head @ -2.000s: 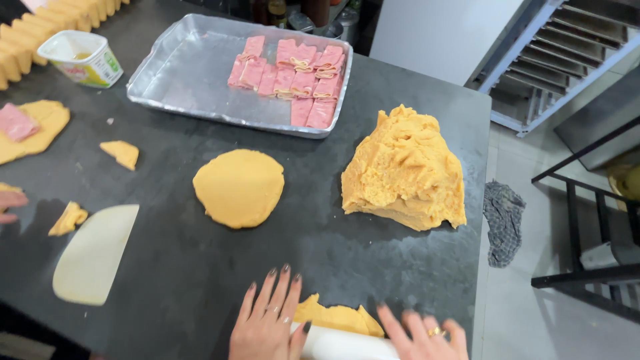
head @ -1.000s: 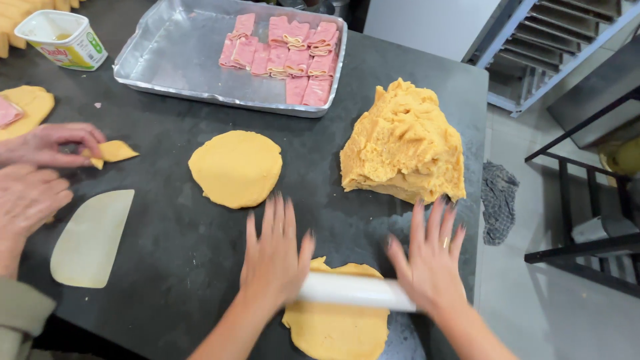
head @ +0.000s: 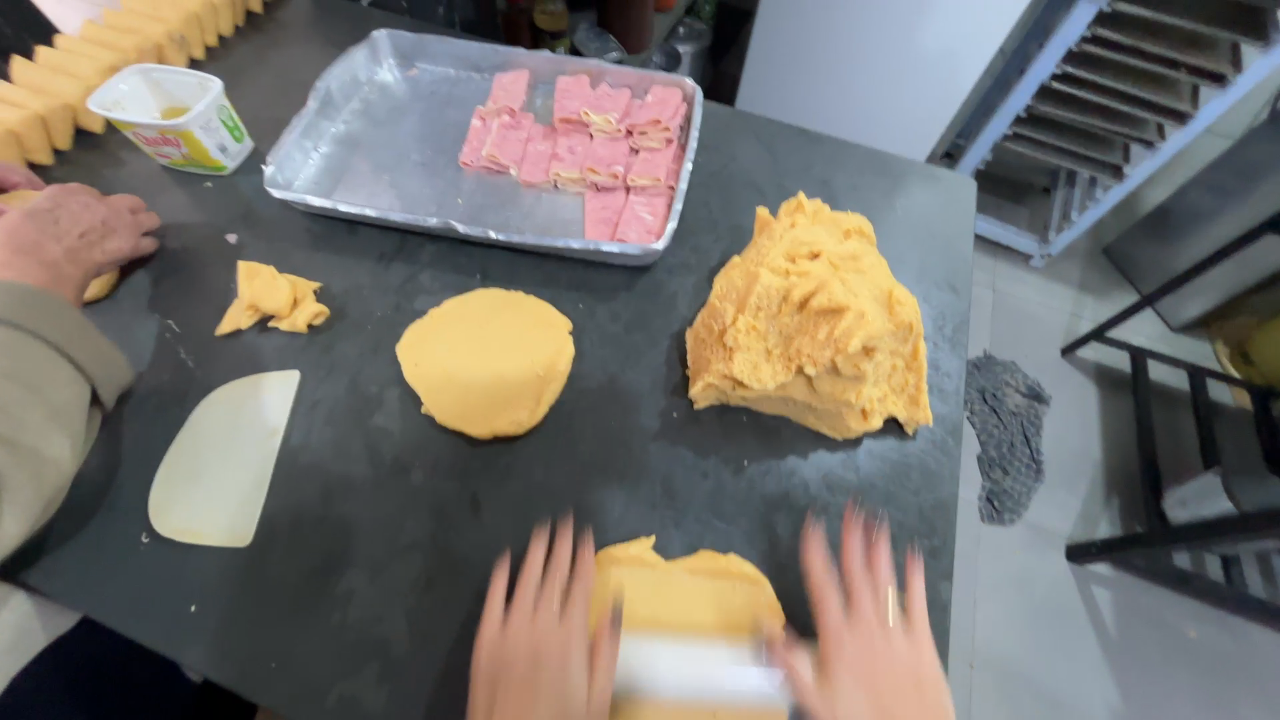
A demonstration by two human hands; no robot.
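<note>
My left hand (head: 545, 635) and my right hand (head: 868, 630) lie with fingers extended at the two ends of a white rolling pin (head: 700, 672). Both are motion-blurred; the palms press on the pin rather than closing round it. Beneath the pin is a sheet of yellow dough (head: 690, 592) with an uneven far edge. Farther off, a flat dough disc (head: 487, 362) rests on the dark worktop, and a large rough mound of dough (head: 810, 320) sits to its right. Small dough scraps (head: 270, 298) lie left of the disc.
A metal baking tray (head: 360, 205) holds folded ham slices (head: 570, 155). A plastic tub (head: 175, 118), a pale dough scraper (head: 225, 460) and a row of dough pieces (head: 120, 50) are on the left. A co-worker's hand (head: 75, 235) rests there over dough. The worktop's right edge is near my right hand.
The rolling pin has moved toward me over the dough sheet since a second ago. The co-worker's hand has left the scraps, which now lie together, and is farther left.
</note>
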